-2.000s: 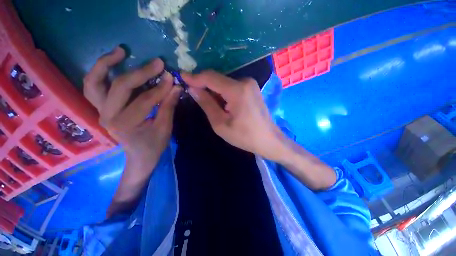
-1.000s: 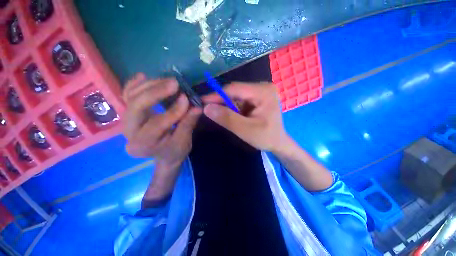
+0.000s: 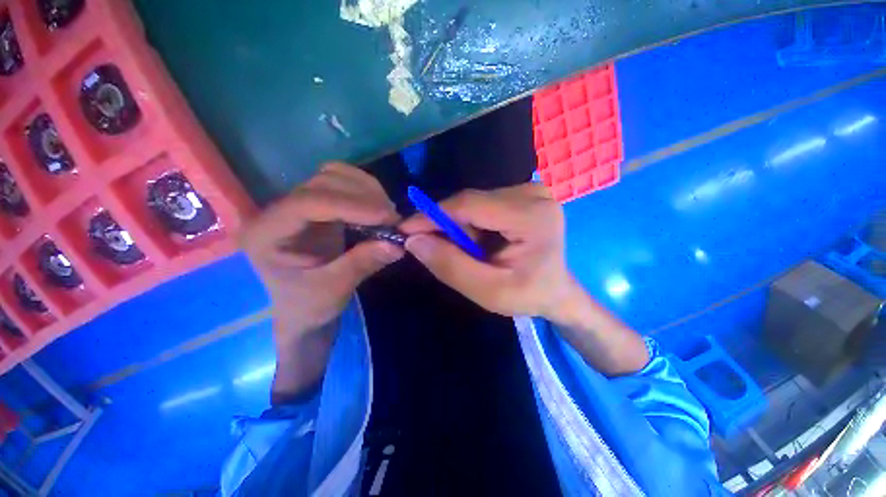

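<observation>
A dark round component point(image 3: 377, 234) is seen nearly edge-on, as a thin dark strip, in front of my dark clothing just below the bench edge. My left hand point(image 3: 316, 238) grips it between thumb and fingers. My right hand point(image 3: 500, 248) touches its right end with thumb and fingertip. A bright blue stick tool point(image 3: 445, 222) is held in my right hand, its tip pointing up and left, apart from the component. Fine leads cannot be made out.
A large pink-red tray point(image 3: 219, 165) with dark discs in its pockets lies at the left. Off-white residue point(image 3: 401, 82) sticks to the green bench point(image 3: 253, 68). A small red gridded tray point(image 3: 578, 136) is beyond the bench edge. A blue stool point(image 3: 724, 383) and cardboard box point(image 3: 821, 320) stand right.
Both hands have moved down from over the bench edge. The component has turned from steeply tilted to nearly level. The blue tool, earlier mostly hidden, now shows in my right hand.
</observation>
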